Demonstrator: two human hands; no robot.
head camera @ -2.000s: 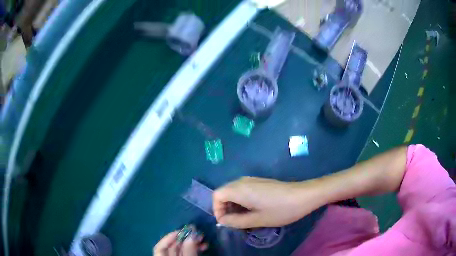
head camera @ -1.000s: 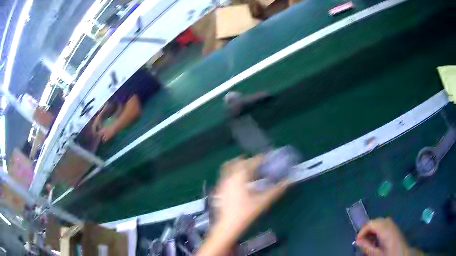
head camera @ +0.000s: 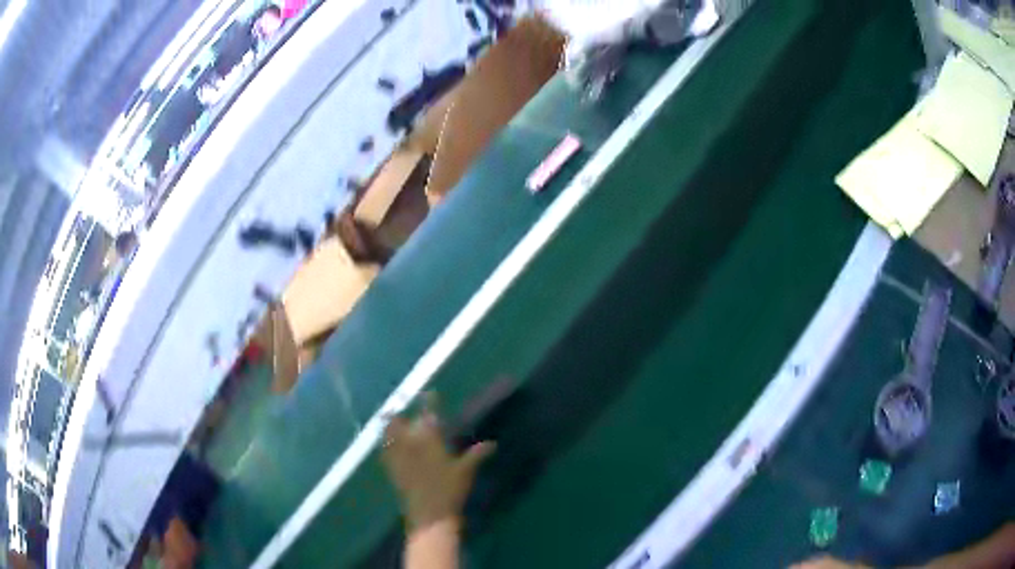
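Note:
My left hand (head camera: pixel 432 476) is over the green conveyor belt (head camera: pixel 668 311), near its far white rail. Its thumb points out to the right. A blurred dark grey shape, possibly a housing (head camera: pixel 486 407), lies at its fingertips; whether the hand grips it cannot be told. My right hand (head camera: pixel 824 565) is almost fully cut off by the bottom edge, with part of the forearm showing at the lower right. A grey housing (head camera: pixel 903 409) lies on the bench with its arm pointing up. Green boards (head camera: pixel 875 477) and a pale-faced board (head camera: pixel 946 496) lie below it.
The near white rail (head camera: pixel 768 428) curves between belt and bench. Yellow sheets (head camera: pixel 899 178) lie at the upper right, with more housings at the right edge. A pink block (head camera: pixel 553 163) and cardboard boxes (head camera: pixel 328 291) are beyond the belt. Another person's arm (head camera: pixel 178 545) shows at lower left.
The view has swung, and the bench now shows less at the lower right. My left hand, earlier with a grey housing by the near rail, is now farther across the belt.

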